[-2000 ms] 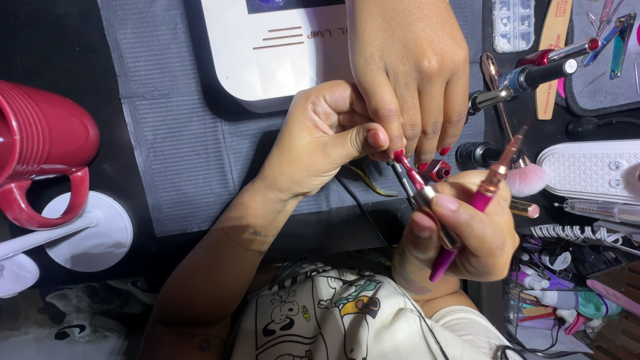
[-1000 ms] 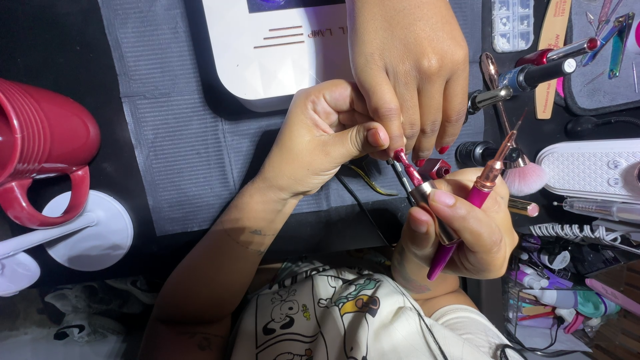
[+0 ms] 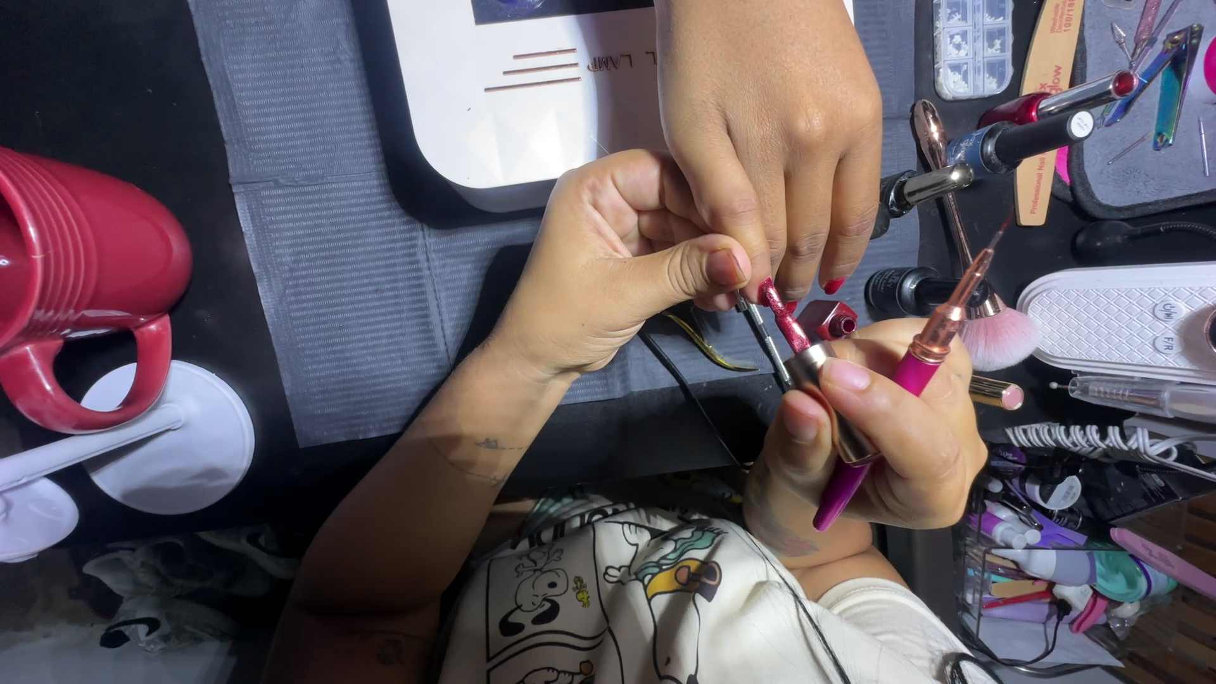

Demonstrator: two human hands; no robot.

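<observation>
From below, my left hand (image 3: 627, 256) pinches a finger of another person's hand (image 3: 779, 123), which reaches in from the top and has red nails. My right hand (image 3: 893, 437) holds a metallic polish cap with its red-coated brush (image 3: 787, 318), whose tip is at a nail of that hand. A magenta fine-tipped brush (image 3: 917, 370) is also in my right hand, its tip pointing up and right. A thin metal tool (image 3: 766, 340) runs beside the polish brush; its lower end is hidden by my fingers. An uncapped red polish bottle (image 3: 828, 320) sits just above my right fingers.
A white nail lamp (image 3: 503, 123) lies on a grey textured cover (image 3: 332, 285). At left are a red mug (image 3: 104, 247) and a white round base (image 3: 204, 446). Polish bottles, a pink fluffy brush (image 3: 1002, 337), a nail file (image 3: 1045, 123) and a white device (image 3: 1121, 318) crowd the right side.
The magenta brush has shifted slightly in my right hand. My left hand keeps its hold on the other person's finger.
</observation>
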